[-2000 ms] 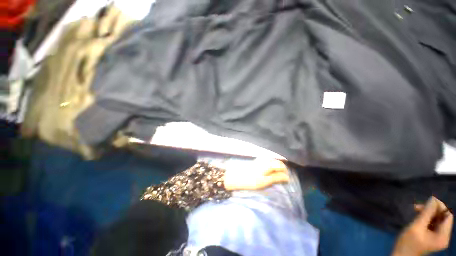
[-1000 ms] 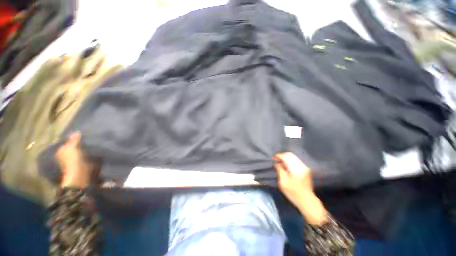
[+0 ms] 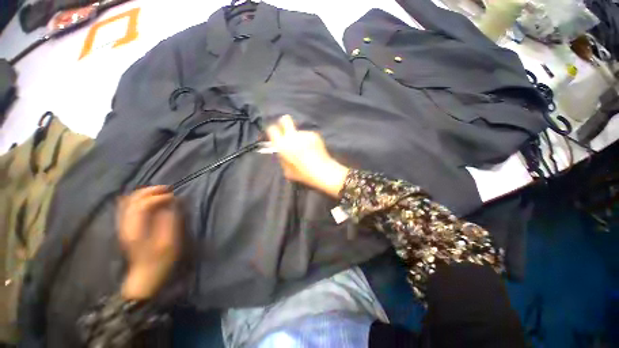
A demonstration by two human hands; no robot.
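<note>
A dark jacket [image 3: 237,238] lies spread before me, its collar at the top with a hanger hook in it. A black hanger [image 3: 216,163] lies across the jacket's middle, its hook pointing up and left. My right hand [image 3: 296,153] has its fingers closed at the hanger's right end, beside bunched cloth; a small pale thing shows at the fingertips. My left hand [image 3: 151,228] is blurred, its fingertips at the hanger's lower left end; its grip is unclear. The care label [image 3: 339,215] shows partly beside my right sleeve.
Another dark jacket [image 3: 434,68] with gold buttons lies at upper right. A khaki jacket [image 3: 34,177] is at left. Several black hangers hang at the table's right edge [image 3: 505,178]. An orange outline [image 3: 112,32] marks the white table top. The blue floor shows at lower right.
Both hands have moved up from the near edge onto the jacket. The black hanger now shows between them. The view takes in the collar, and the near edge cloth now covers the white strip.
</note>
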